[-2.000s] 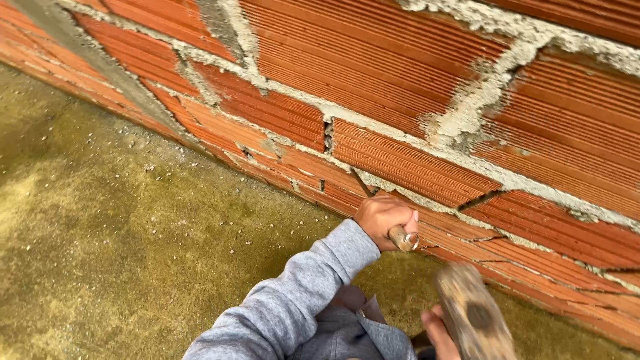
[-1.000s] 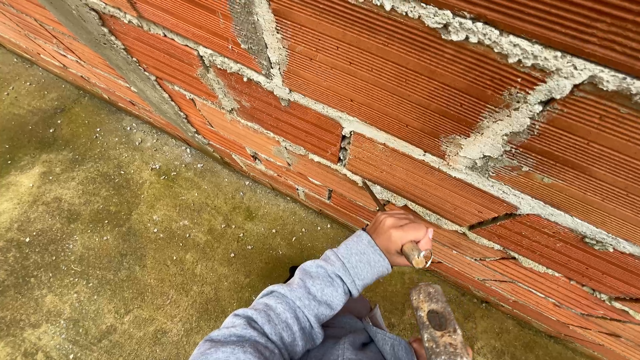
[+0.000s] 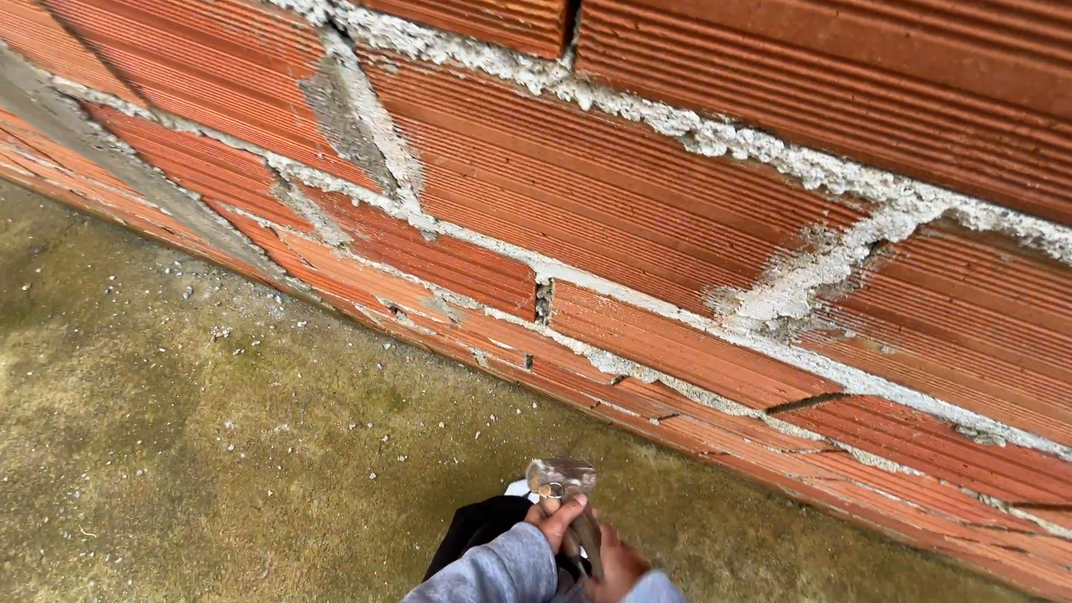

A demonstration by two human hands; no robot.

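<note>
Both hands are low in the view, close together in front of my legs. My left hand point(image 3: 559, 521), below a grey sleeve, grips a chisel point(image 3: 550, 496) with a worn, round-ended handle; its blade is hidden. My right hand point(image 3: 618, 563) is closed around the wooden handle of a club hammer point(image 3: 573, 474), whose scuffed head lies just beyond the chisel's end. Neither tool touches the hollow clay block wall point(image 3: 586, 184). Rough grey mortar point(image 3: 624, 105) fills the joints between the ribbed blocks.
A mossy concrete floor point(image 3: 251, 469) runs along the wall's foot, with small mortar crumbs point(image 3: 219, 332) scattered on it. A grey mortar band point(image 3: 134, 167) crosses the wall at the left. A narrow gap point(image 3: 543, 300) shows between two lower blocks.
My left hand and the chisel have come away from the wall, down beside the hammer. My right hand shows more fully, holding the hammer near the chisel. The view has shifted.
</note>
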